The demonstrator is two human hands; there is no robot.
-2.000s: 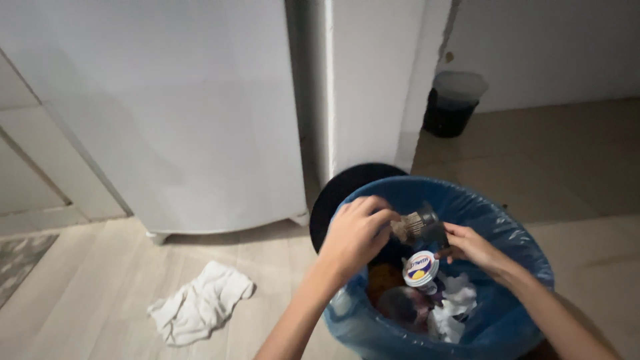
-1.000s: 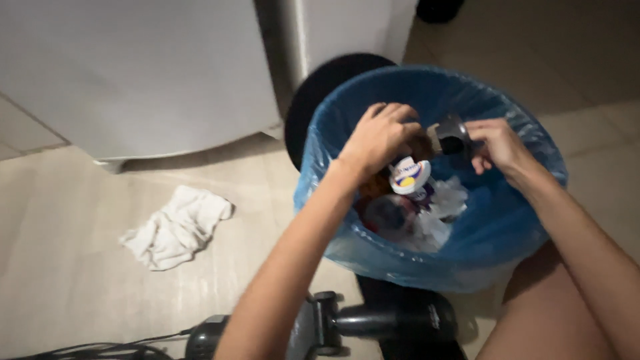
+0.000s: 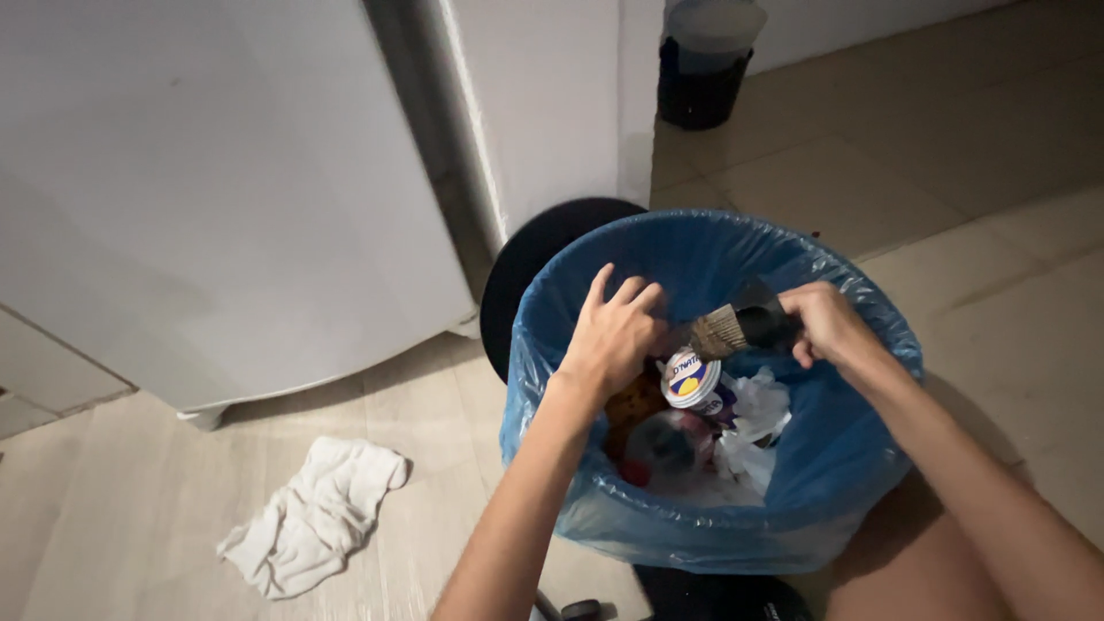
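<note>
A bin lined with a blue plastic bag (image 3: 690, 515) stands between my arms. Over its inside, my right hand (image 3: 824, 323) grips a dark, see-through vacuum cleaner part with a pleated filter (image 3: 720, 334), dusty and grey-brown, pointing left. My left hand (image 3: 614, 329) is at the filter's left end, index finger raised; its other fingertips are hidden, so whether they pinch anything is unclear. Below the filter lie a round white container with a printed lid (image 3: 691, 378), crumpled white paper or plastic (image 3: 759, 405) and a clear plastic bag (image 3: 668, 444).
A black round lid (image 3: 509, 310) leans behind the bin, by a white wall end (image 3: 561, 103). At left stands a white appliance (image 3: 224, 198). A white cloth (image 3: 319, 517) lies on the floor. A dark bucket (image 3: 703, 78) is at the back; a black object (image 3: 716, 595) sits below the bin.
The left index finger now points up, away from the filter part. The right hand still holds that part over the bin. The view has shifted notably between frames.
</note>
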